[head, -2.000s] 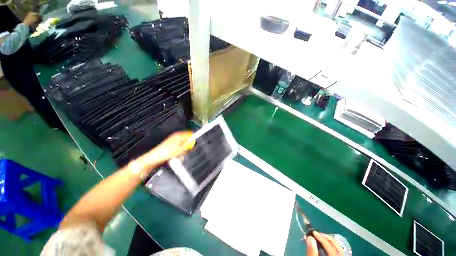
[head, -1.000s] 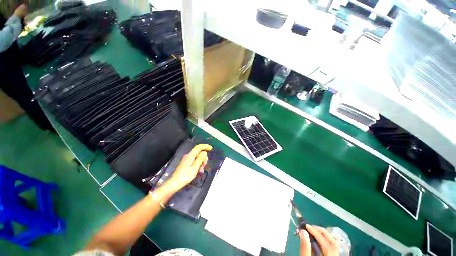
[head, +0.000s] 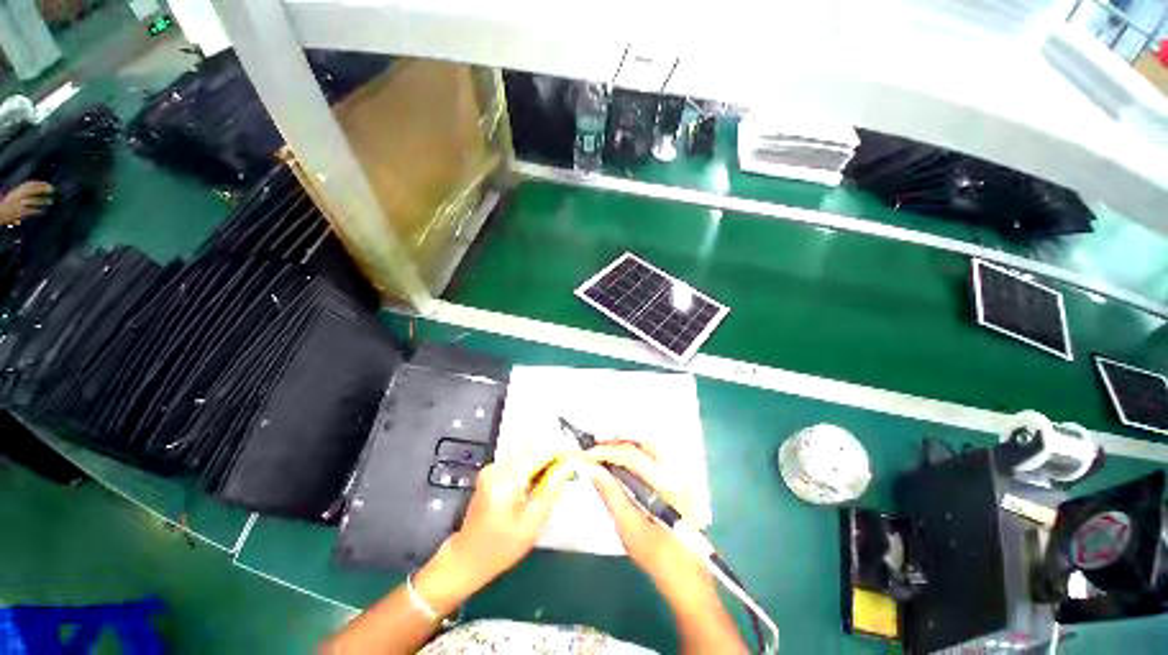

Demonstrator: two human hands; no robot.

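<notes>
My right hand point(head: 624, 493) holds the black soldering iron point(head: 651, 500), its tip pointing up and left over the white sheet point(head: 667, 421). My left hand point(head: 523, 500), with a yellow finger cover, is close beside my right hand over the sheet. Its fingers look pinched together; whether they hold something thin cannot be told. A black backing piece point(head: 407, 452) with a looped fitting lies just left of the sheet, partly under my left forearm.
Black pieces point(head: 167, 371) are fanned at the left. A solar panel point(head: 652, 306) lies on the green belt point(head: 820, 292) behind a pale rail. At right are a round tin point(head: 824, 463), black station point(head: 957, 537), solder reel point(head: 1053, 448) and fan point(head: 1104, 544). A post point(head: 336, 166) stands ahead.
The view has swung right. My left hand let go of a solar panel, which now lies on the belt, then left the black piece and came beside my right hand over the white sheet.
</notes>
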